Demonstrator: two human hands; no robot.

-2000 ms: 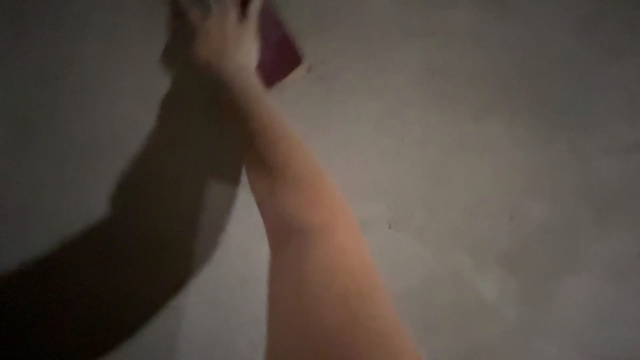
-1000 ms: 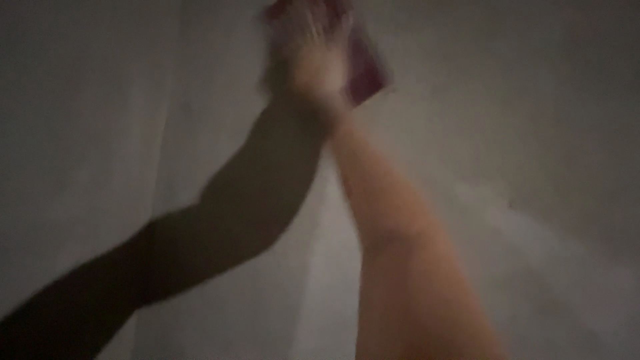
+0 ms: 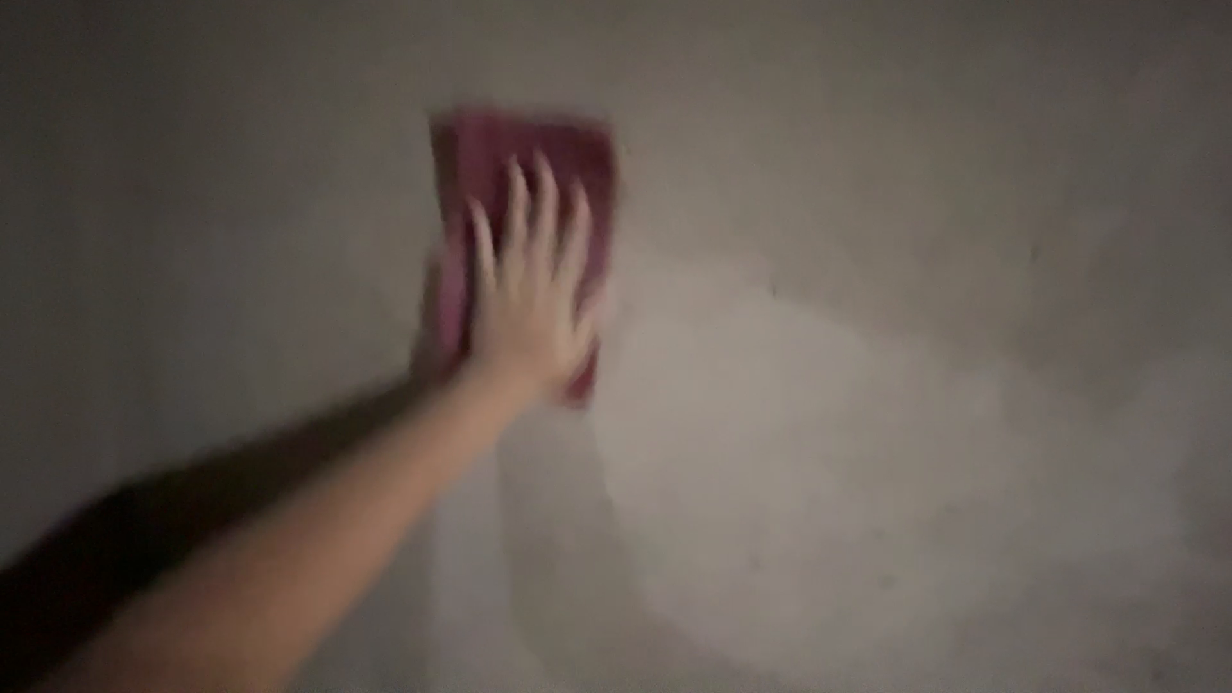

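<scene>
My left hand (image 3: pixel 529 308) lies with its fingers spread on a dark red and pink cloth (image 3: pixel 568 144), pressing it flat against a grey-beige wall (image 3: pixel 866 433). Palm side to the cloth, the hand covers its middle and lower part. Corners of the cloth show above the fingertips and below the thumb. The left edge of the cloth looks folded or lifted. The bare forearm comes in from the lower left. Blur hides the finer detail of the cloth. My right hand is out of view.
A dark shadow of the arm falls on the wall at the lower left. Paler, uneven patches and a few small dark marks show on the wall to the right of the cloth.
The arm came up from the bottom, right of centre, in both earlier frames; now one comes from the lower left. Hand and cloth, earlier at the top edge, are wholly in view.
</scene>
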